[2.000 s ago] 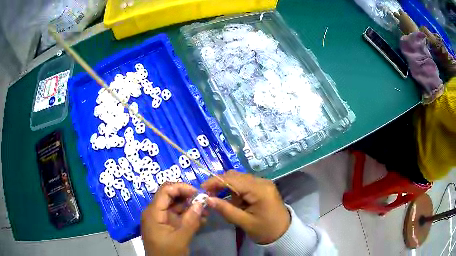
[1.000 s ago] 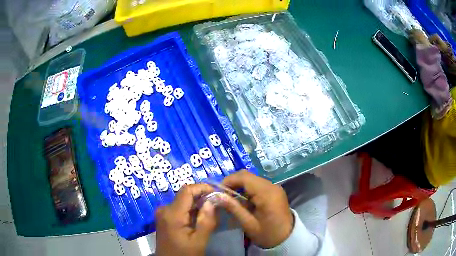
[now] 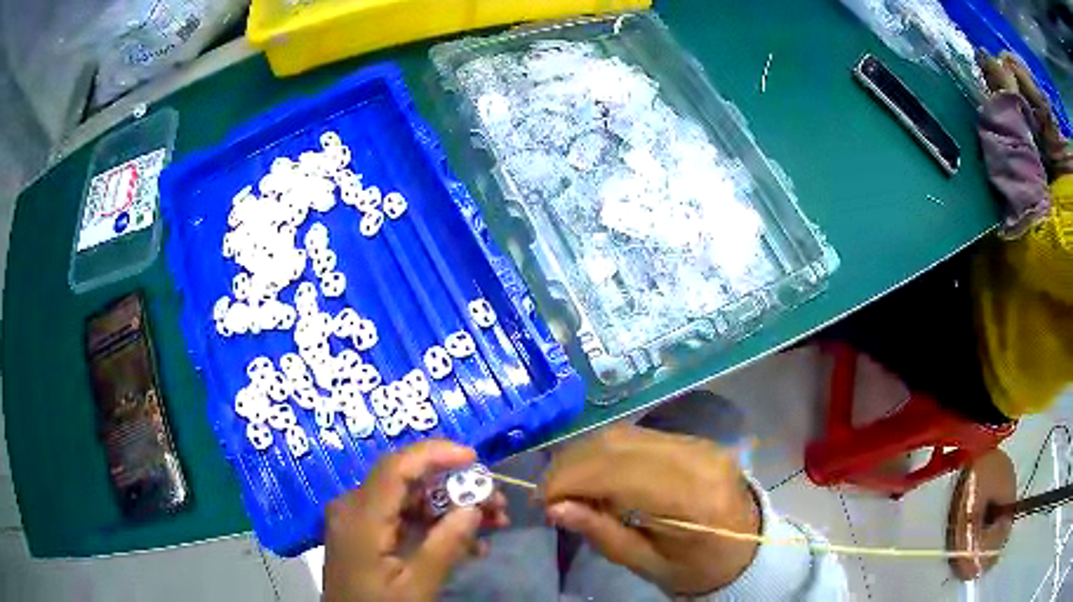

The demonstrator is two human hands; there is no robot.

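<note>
My left hand [image 3: 406,523] holds a white holed insert [image 3: 470,486] between thumb and fingers, below the front edge of the blue tray; something clear seems to lie behind the insert. My right hand [image 3: 653,506] grips a thin tan stick [image 3: 824,546]. The stick's short end reaches the edge of the insert; its long end sticks out to the right past my wrist. Whether the tip is in a hole is hard to tell. More white inserts lie loose in the blue tray [image 3: 435,223]. Clear plastic pieces are heaped in the clear tray [image 3: 518,223].
A yellow bin [image 3: 435,26] stands behind the trays. A clear lidded box [image 3: 122,200] and a smartphone [image 3: 135,406] lie at left. A second phone [image 3: 907,113] lies at right, near a person's pink sleeve cover [image 3: 1013,159]. A red stool [image 3: 888,429] is beyond the bench edge.
The stick has swung from pointing up-left over the blue tray to pointing right. My right hand has moved right, apart from my left hand, and the white insert now shows clearly.
</note>
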